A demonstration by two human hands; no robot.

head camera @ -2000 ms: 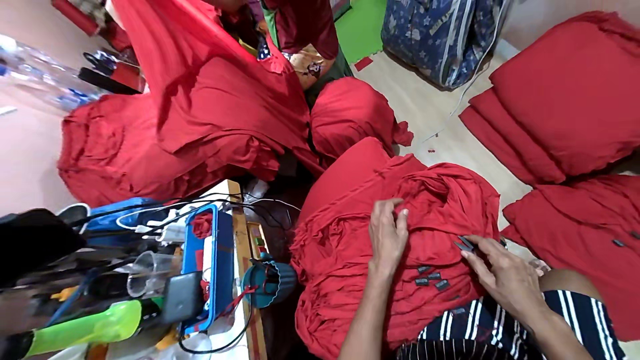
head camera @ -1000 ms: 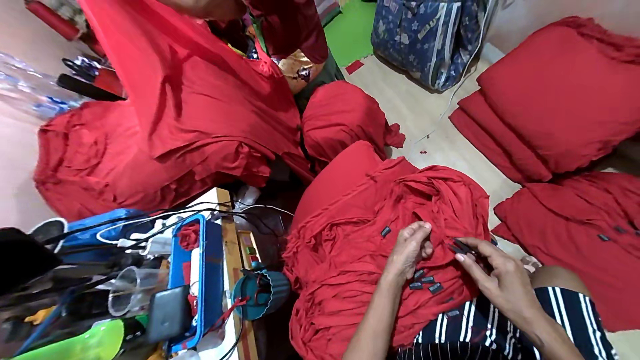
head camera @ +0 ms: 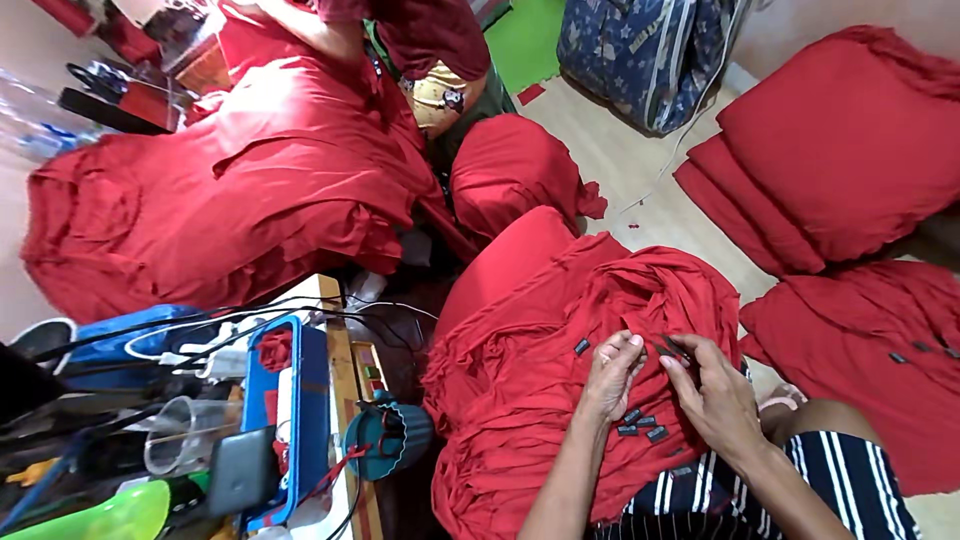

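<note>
Red fabric point(head camera: 510, 420) lies bunched across my lap. My left hand point(head camera: 619, 371) is over it, thumb and fingertips pinched on a bit of the red fabric. Close to its right, my right hand point(head camera: 709, 390) holds a small dark tool, possibly thread snips point(head camera: 673, 350), between thumb and fingers. Below the hands several small black labels point(head camera: 628, 430) lie loose on the fabric. One more black label point(head camera: 582, 346) sits on the fabric left of my left hand.
A person in a maroon shirt point(head camera: 427, 30) is at the top, beside a large red cloth point(head camera: 225, 180). Stacked red fabric point(head camera: 840, 150) lies at right. A blue tray point(head camera: 309, 420), a clear plastic cup point(head camera: 180, 442) and a teal container point(head camera: 409, 442) stand at lower left.
The other person's raised red cloth has come down toward the upper left. My hands stay close together over the fabric. A black label left of my left hand shows now and one second ago.
</note>
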